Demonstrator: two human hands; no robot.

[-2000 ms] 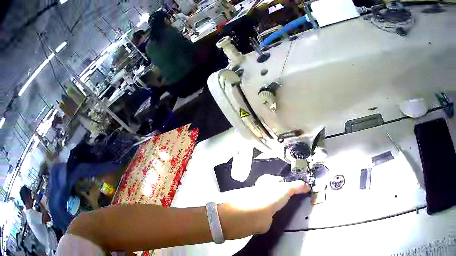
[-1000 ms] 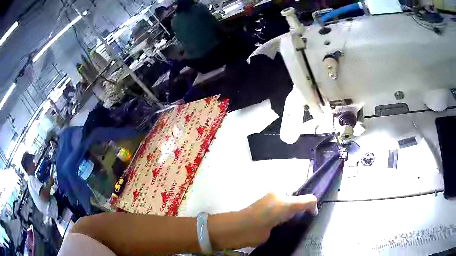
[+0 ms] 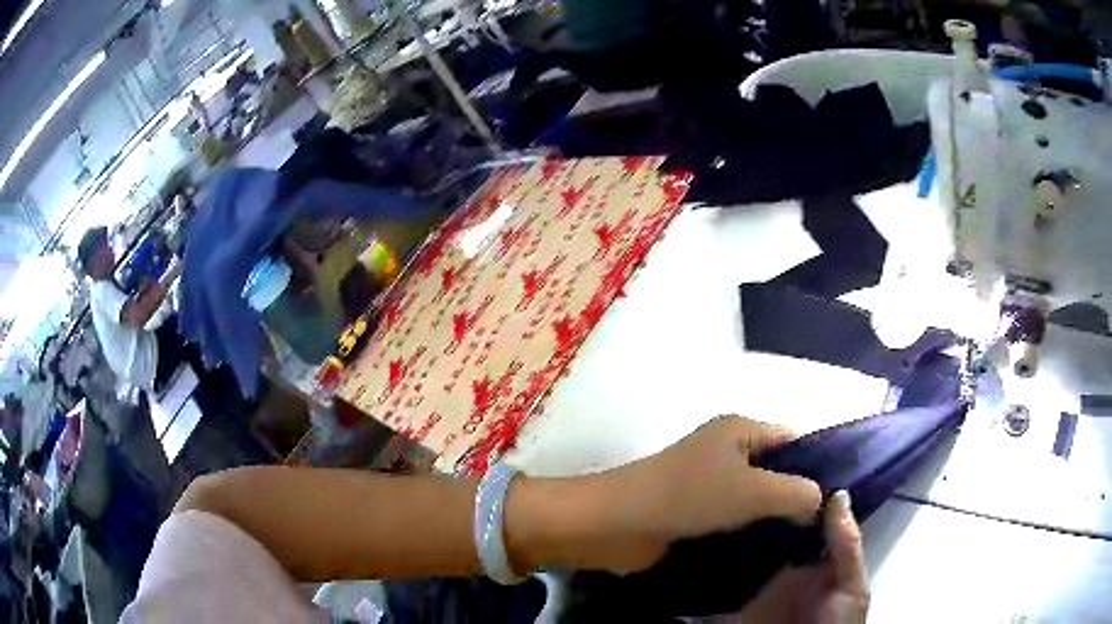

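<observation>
A dark cloth piece point(image 3: 872, 451), purplish under the lamp, runs from the needle area to my hands and down to the bottom edge. My left hand point(image 3: 695, 488), with a pale band on the wrist, grips it left of the needle. My right hand point(image 3: 841, 563) is partly hidden behind the cloth at the bottom, its thumb and a finger pinching the cloth beside my left fingertips. The presser foot point(image 3: 969, 375) is in glare, and the cloth's far end lies at it. The off-white sewing machine point(image 3: 1018, 195) stands at right.
A cardboard board point(image 3: 524, 287) with red print lies left on the white table point(image 3: 659, 354). Dark cut panels point(image 3: 805, 329) lie behind the needle, with a larger dark heap point(image 3: 817, 140) farther back. A person point(image 3: 122, 305) is at far left.
The view has turned left, so the machine sits farther right. My left hand has drawn back from the needle with the cloth. My right hand has come into view and pinches the cloth.
</observation>
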